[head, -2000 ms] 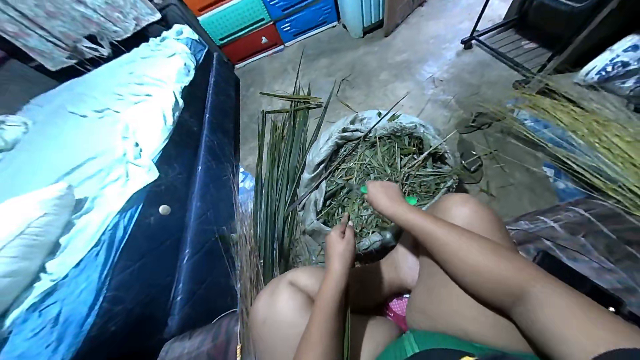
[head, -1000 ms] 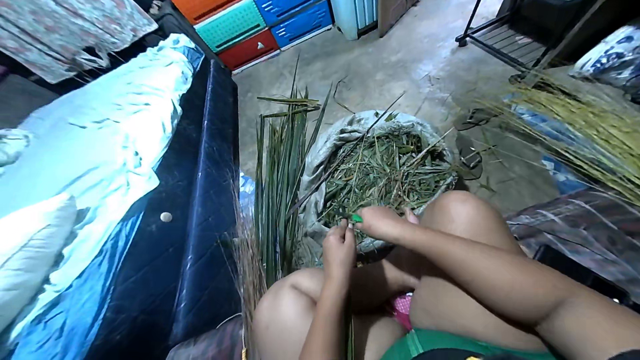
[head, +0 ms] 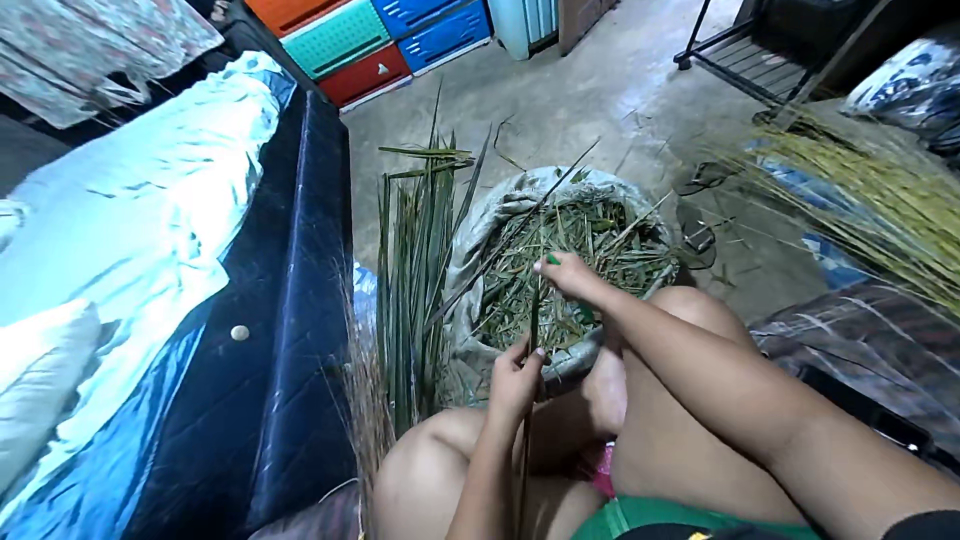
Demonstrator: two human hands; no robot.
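Note:
My left hand [head: 517, 369] pinches a long, narrow green palm leaf strip [head: 535, 319] between thumb and fingers, and the strip hangs down across my lap. Farther out, my right hand [head: 570, 277] is closed near the strip's upper end over the sack, with a small green thing, partly hidden, at its fingers. Below both hands stands a whitish woven sack [head: 480, 225] with a rolled rim, full of leaf scraps [head: 600, 225]. Left of the sack lies a bundle of long green palm leaves [head: 412, 277].
A dark blue mattress [head: 300, 300] with a pale sheet lies at left. Thin brown stalks [head: 367, 390] stand beside it. Yellowish stalks [head: 885, 195] spread at right near sandals [head: 697, 232]. Colored drawers [head: 367, 75] and a black metal rack [head: 750, 67] stand farther back.
My hands, close together at the sack's near rim a second ago, are now apart. The right hand has moved outward over the scraps, and the strip shows between them.

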